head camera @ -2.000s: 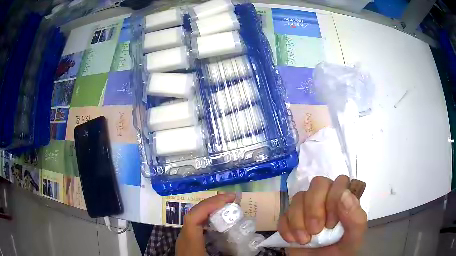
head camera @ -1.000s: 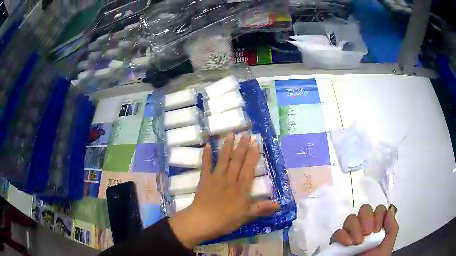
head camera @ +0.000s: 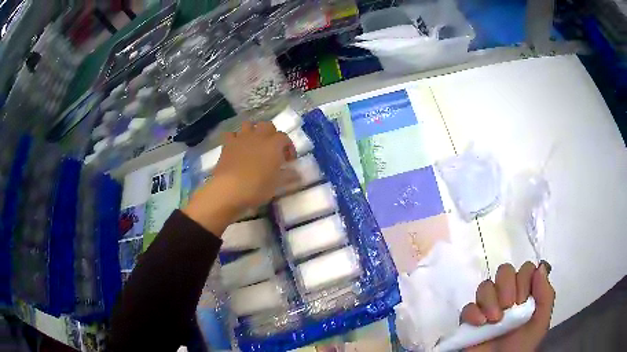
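A blue tray (head camera: 364, 234) with clear plastic over or in it lies in front of me, holding two columns of white blocks (head camera: 316, 240). My left hand (head camera: 253, 161) is over its far part, fingers bent down among the far blocks. It is blurred and hides what is under it, so I cannot tell if it grips a block. My right hand (head camera: 512, 302) is closed around a white dispensing bag (head camera: 481, 333) at the lower right, clear of the tray. The bag's tip is cut off by the lower edge.
A crumpled white wipe (head camera: 436, 292) lies between tray and right hand. A clear plastic piece (head camera: 471, 182) and a thin clear bag (head camera: 533, 206) lie farther right. Stacked blue-edged trays (head camera: 62, 240) stand at left. Behind are a white parts container (head camera: 419, 45) and blurred clear packaging (head camera: 258, 86).
My left hand has moved from the tray's middle to its far part, its fingers now bent, uncovering right-column blocks. The view has turned and the phone is out of sight. My right hand keeps the bag.
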